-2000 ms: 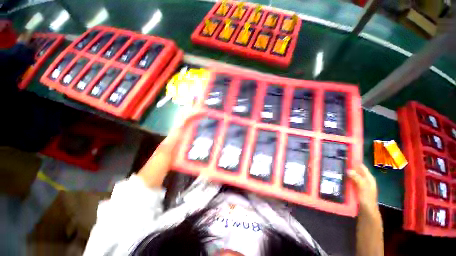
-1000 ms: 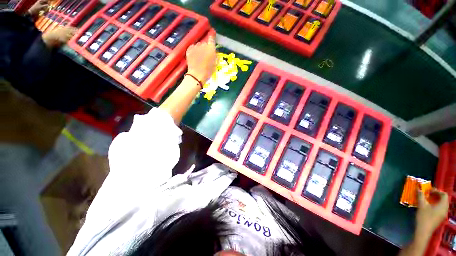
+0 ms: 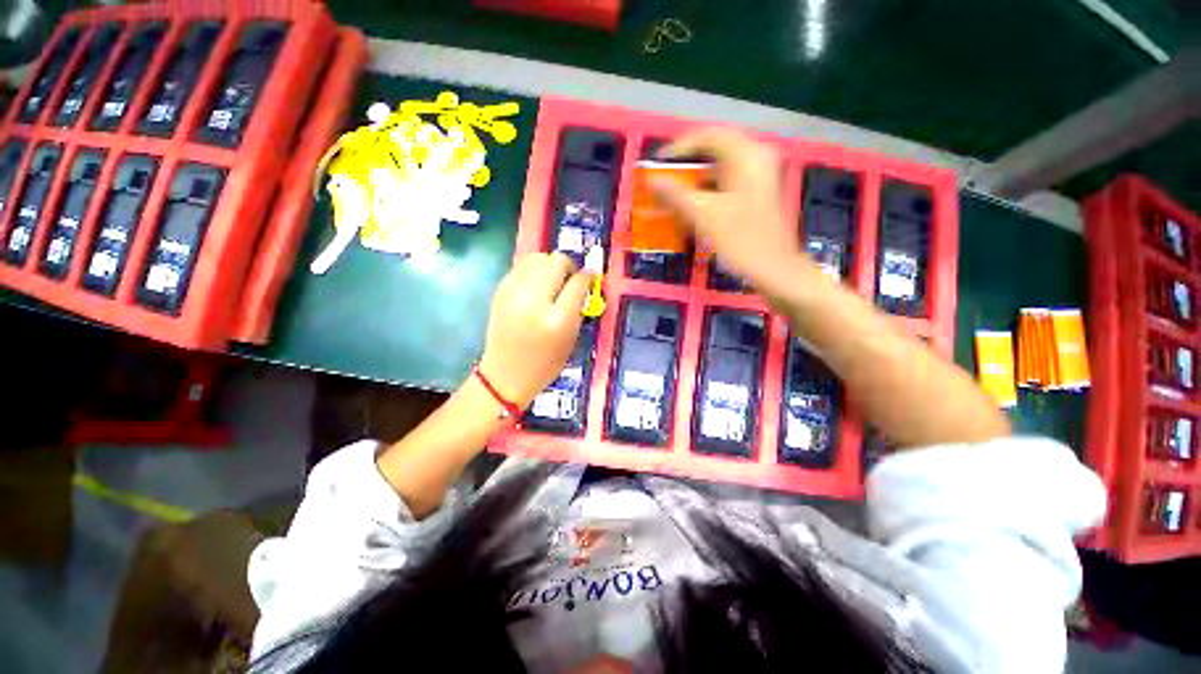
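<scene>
A red foam tray (image 3: 659, 458) with black phones (image 3: 728, 382) in two rows of five pockets lies in front of me. My left hand (image 3: 537, 316) is over the tray's left side, its fingers closed on a yellow-and-white pull tab (image 3: 594, 285). My right hand (image 3: 738, 204) reaches over the back row and holds an orange battery (image 3: 661, 211) above the second pocket from the left. The right hand is slightly blurred and covers part of the third pocket.
A heap of yellow-and-white pull tabs (image 3: 415, 178) lies left of the tray on the green surface. Stacked trays of phones (image 3: 250, 171) stand farther left. Loose orange batteries (image 3: 1054, 349) lie to the right, beside another red tray stack (image 3: 1117, 369). A thin loop lies behind the tray.
My left hand has come from the pull-tab heap to the tray with a tab. My right hand has brought a battery from the right over the tray. The view has shifted.
</scene>
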